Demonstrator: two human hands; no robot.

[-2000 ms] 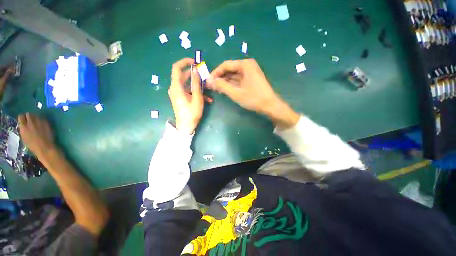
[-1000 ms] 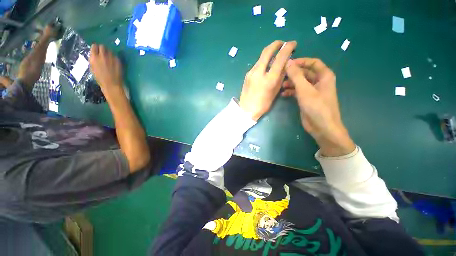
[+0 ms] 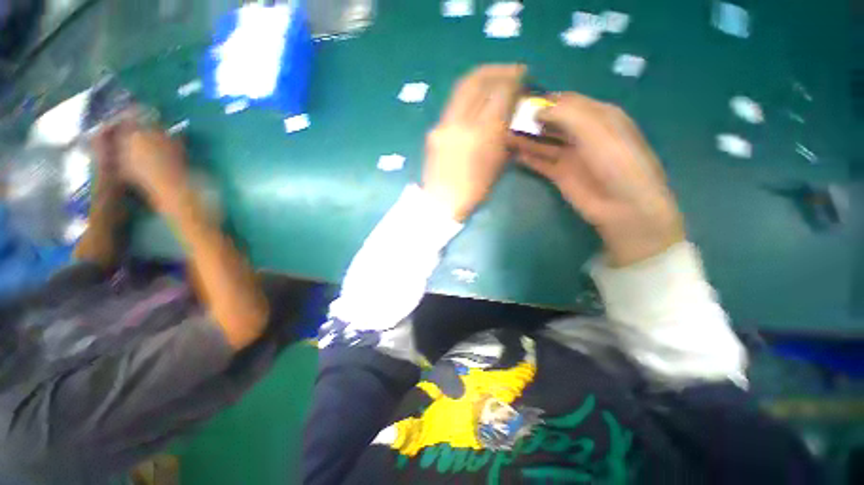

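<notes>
The picture is blurred. A small electronic module (image 3: 527, 116), with a white face, an amber patch and dark ends, is held up between my two hands over the green bench. My left hand (image 3: 474, 137) grips its left side. My right hand (image 3: 606, 161) holds its right side, with fingers curled around and below it. The fingers hide much of the module. Loose white pads lie on the bench, one of them left of my left hand (image 3: 413, 92), others beyond my hands and at the right.
A blue bin (image 3: 297, 62) heaped with white pieces stands at the upper left. A pale-blue square (image 3: 731, 18) lies at the upper right. A separate metal module (image 3: 826, 205) lies far right. A neighbouring person's hands (image 3: 142, 156) and forearms are at the left.
Since the first frame the view has swung left. The module's white face and amber patch, hidden one second ago, show again between my hands. The neighbour's hands have come together.
</notes>
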